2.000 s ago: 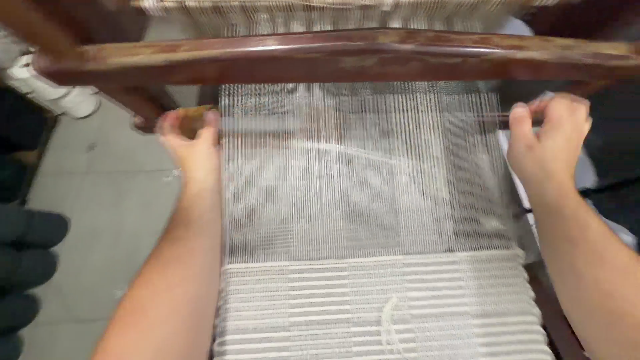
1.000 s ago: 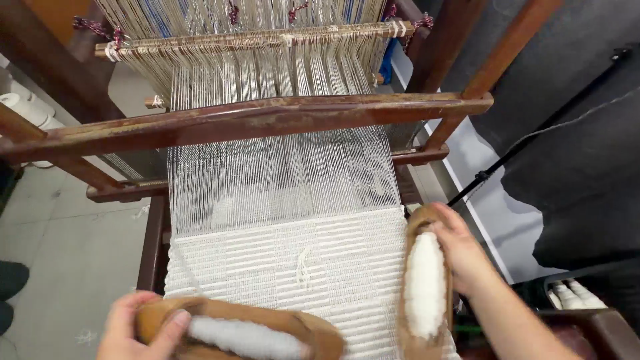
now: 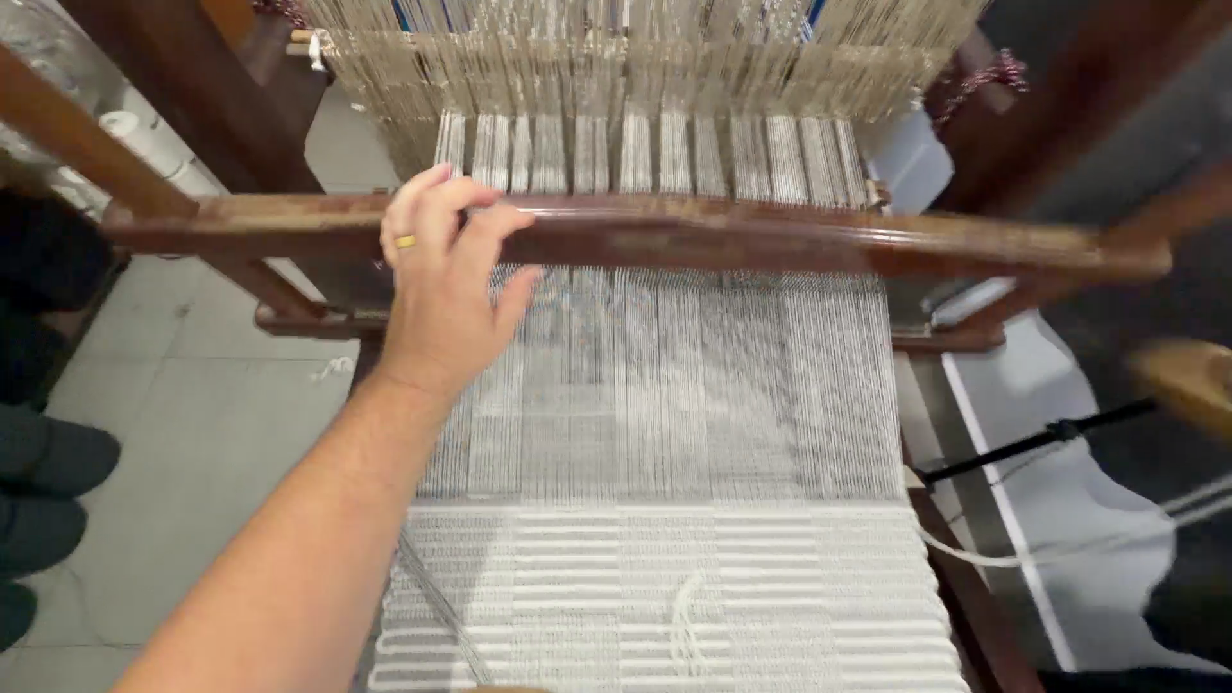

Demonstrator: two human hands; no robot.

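My left hand (image 3: 448, 260), with a ring on one finger, lies over the left part of the loom's wooden beater beam (image 3: 693, 236), its fingers loosely curled on the top edge. Below the beam stretch fine pale warp threads (image 3: 664, 385), which meet the ribbed white woven cloth (image 3: 664, 587). A loose bit of white yarn (image 3: 685, 626) lies on the cloth. At the right edge shows part of a blurred wooden shuttle (image 3: 1193, 385); thick white yarn (image 3: 1001, 558) runs from the cloth's right edge toward the right. My right hand is out of view.
Behind the beam hang the string heddles (image 3: 635, 77). Dark wooden loom posts (image 3: 202, 96) rise at both sides. A black rod (image 3: 1049, 438) stands out at the right. White yarn cones (image 3: 144, 144) are at the upper left, and dark rounded objects (image 3: 48, 481) at the left edge.
My left hand has left the shuttle it held near the cloth and moved up to the beam. My right hand, seen holding a shuttle one second ago, has gone out of view.
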